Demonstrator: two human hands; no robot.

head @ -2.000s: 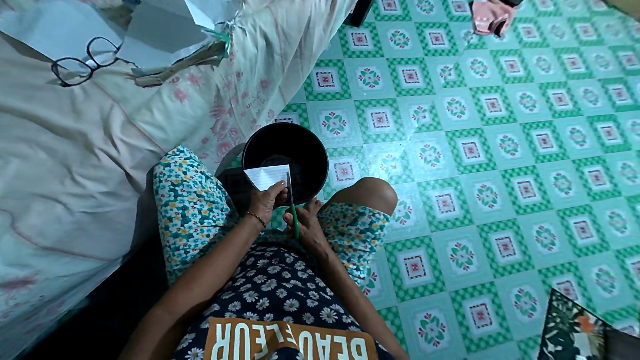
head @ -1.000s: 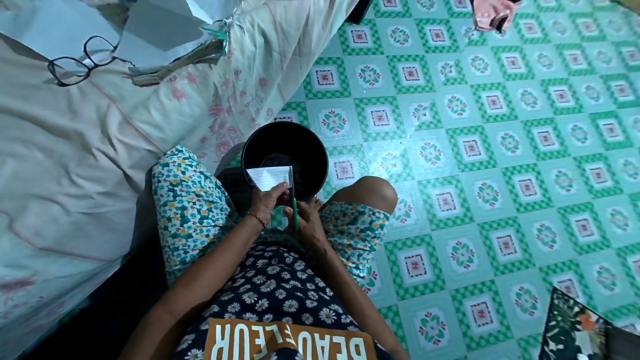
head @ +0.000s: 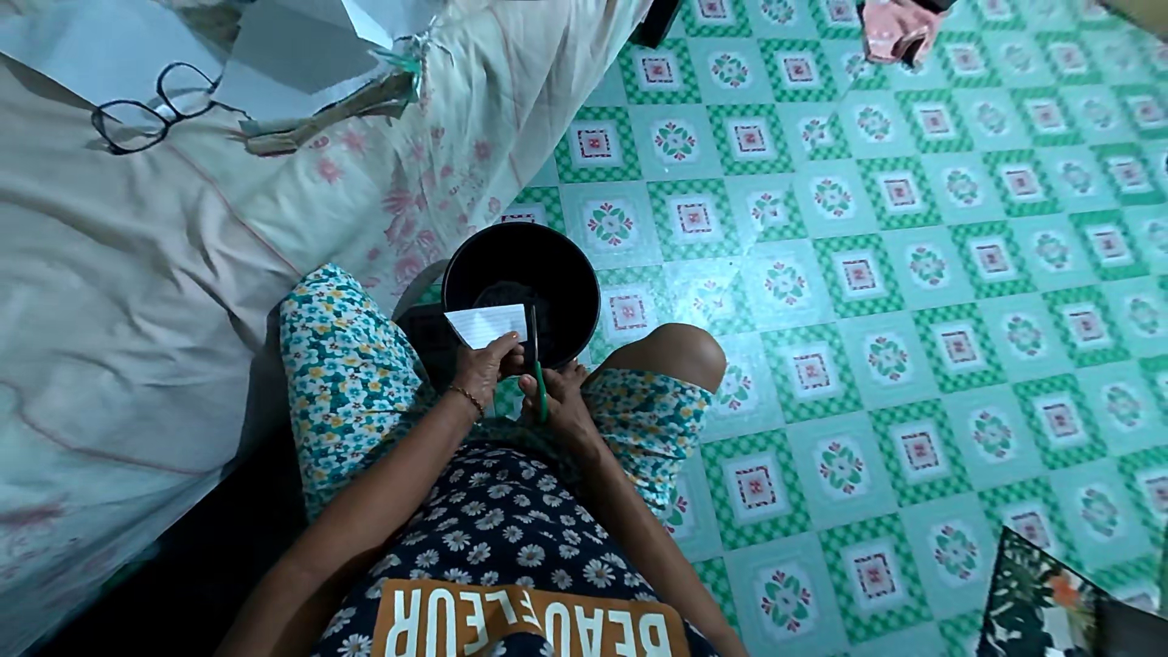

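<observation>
My left hand (head: 489,363) grips a piece of lined white paper (head: 490,324) by its lower right part, over the near side of a round black bin (head: 580,274). In my right hand (head: 558,401) is a pair of green-handled scissors (head: 540,388), its dark blades pointing away from me along the paper's right edge. Whether the blades touch the paper cannot be told. Some dark stuff lies inside the bin, too dim to name.
On the bed (head: 109,301) at the left lie eyeglasses (head: 164,114) and large white sheets (head: 292,64). A pink cloth (head: 899,32) is on the patterned floor (head: 812,372) at the far right. A dark printed item (head: 1036,593) lies at the lower right.
The paper has shifted slightly in front of the scissors, and its outline over the bin differs a little. Both hands stay in nearly the same place.
</observation>
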